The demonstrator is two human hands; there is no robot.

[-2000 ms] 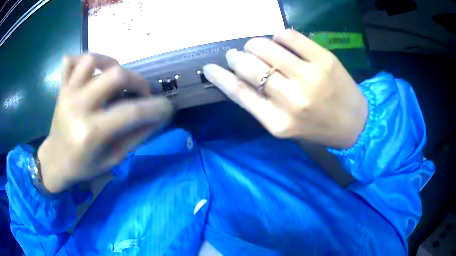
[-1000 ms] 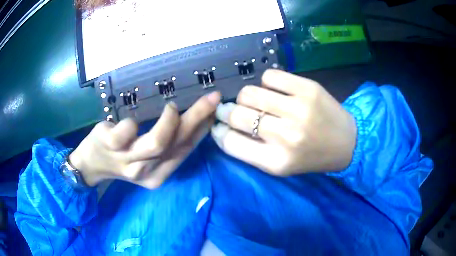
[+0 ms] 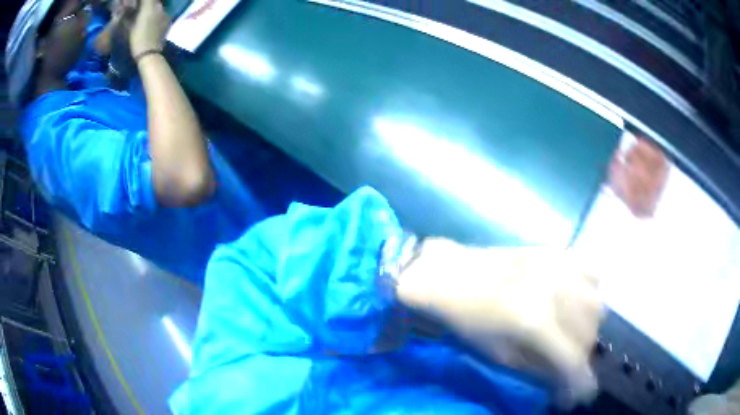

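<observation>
The white-lined parts tray (image 3: 690, 267) lies at the right, with a heap of copper-orange components (image 3: 640, 177) at its upper left. The dark assembly fixture (image 3: 641, 369) lies along the tray's near edge, partly hidden by my left hand and cut off by the picture's lower edge. My left hand (image 3: 531, 312) is blurred, over the fixture's left end, fingers pointing down; whether it holds anything cannot be told. A small pale part of my right hand (image 3: 719, 404) shows at the lower right corner, mostly out of the picture.
A glossy green bench mat (image 3: 454, 154) stretches to the left of the tray. Line rails (image 3: 560, 89) run behind it. At the upper left, another person in a blue smock (image 3: 97, 154) sits at the bench, hands near a second white tray (image 3: 201, 23).
The view has swung left, so the tray and fixture now sit at the right and the neighbouring person shows. My left hand has moved to the fixture's left end; my right hand is nearly out of view.
</observation>
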